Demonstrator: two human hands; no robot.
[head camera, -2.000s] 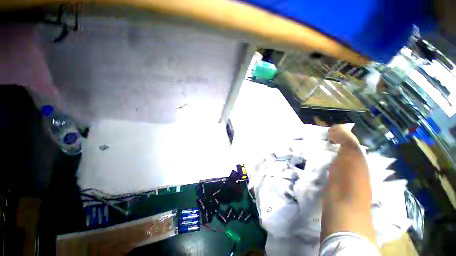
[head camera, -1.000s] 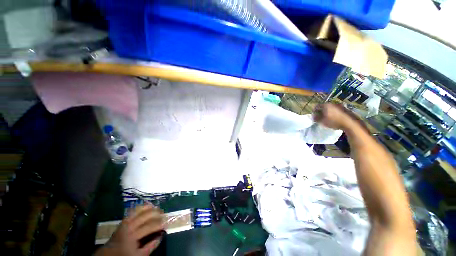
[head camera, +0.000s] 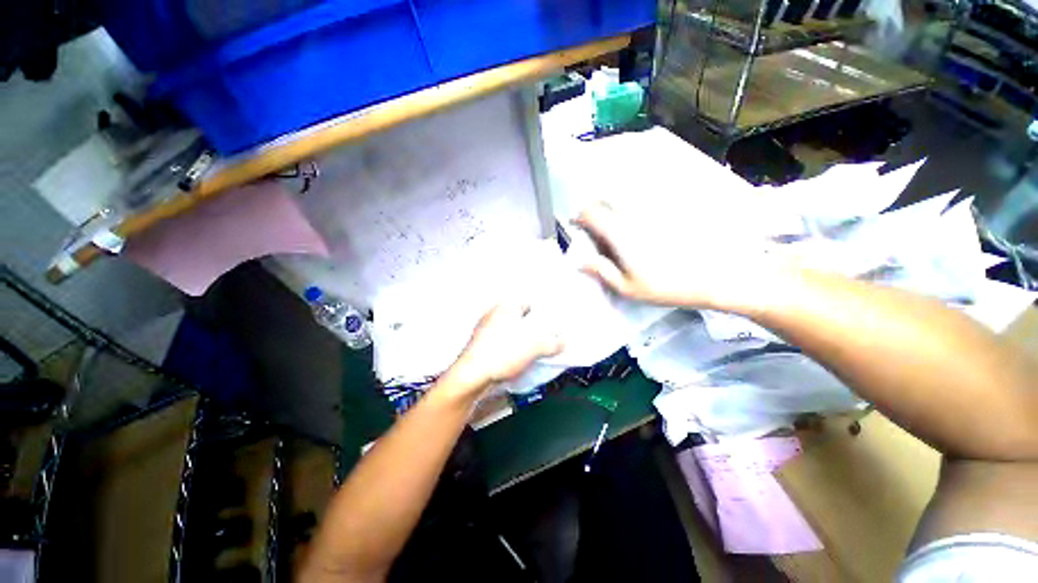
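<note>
A limp white bag (head camera: 578, 313) lies between my two hands over the bench's right part. My left hand (head camera: 507, 347) is closed on its near left side. My right hand (head camera: 615, 262) is at its upper right, with thumb and fingers apart; overexposure hides whether they pinch the bag. A large heap of white bags (head camera: 746, 382) lies under and beside my right forearm. The bag and my left hand partly cover the bench items; a green circuit board (head camera: 601, 400) shows near the bench edge.
A blue bin (head camera: 330, 74) stands on the shelf above. A water bottle (head camera: 339, 319) stands at the bench's back left. Pink paper (head camera: 751, 495) lies under the heap at right. Wire racks (head camera: 188, 490) stand at lower left. A white wire (head camera: 596, 446) hangs over the bench edge.
My right hand has come down and left from the far right, where it held a white bag up. My left hand has moved right to the white bag. The view has turned.
</note>
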